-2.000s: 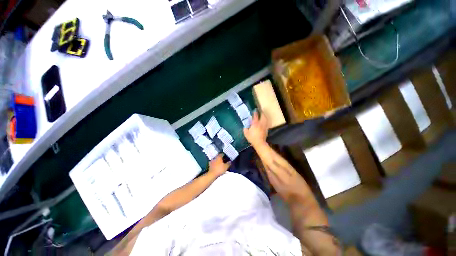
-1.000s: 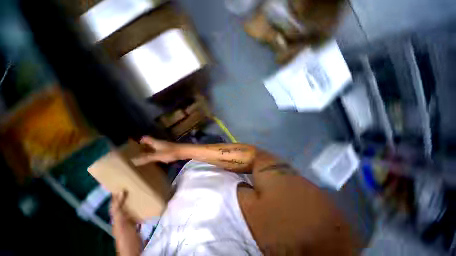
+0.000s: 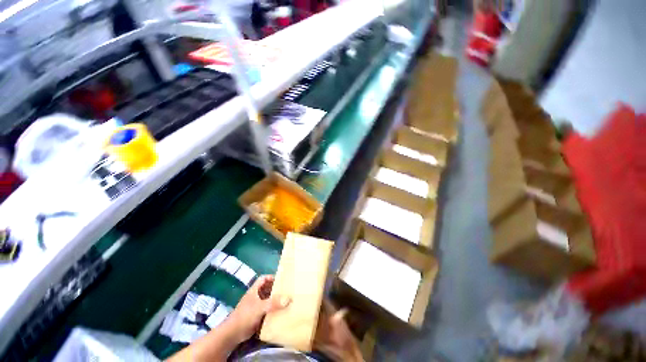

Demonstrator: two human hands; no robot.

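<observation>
A small plain brown carton (image 3: 299,286) is held upright in front of me at the belt edge. My left hand (image 3: 256,305) grips its left side, with the thumb on its face. My right hand (image 3: 341,336) is behind its lower right side, partly hidden and blurred; whether it touches the carton cannot be told. Small white packets (image 3: 195,314) lie on the green belt to the left, with a short row of them (image 3: 234,267) nearer the carton.
An open carton of orange-yellow pieces (image 3: 281,208) stands just beyond. Open shipping cartons with white inside (image 3: 382,279) line the floor at right, with another row (image 3: 542,233) beyond. A yellow tape roll (image 3: 133,147) and pliers (image 3: 44,228) are on the white bench. Red stacked blocks (image 3: 616,205) are far right.
The view has swung from the floor at the right back to the belt. Two seconds ago the small carton lay on the belt and my hands were at the packets; now it is held up.
</observation>
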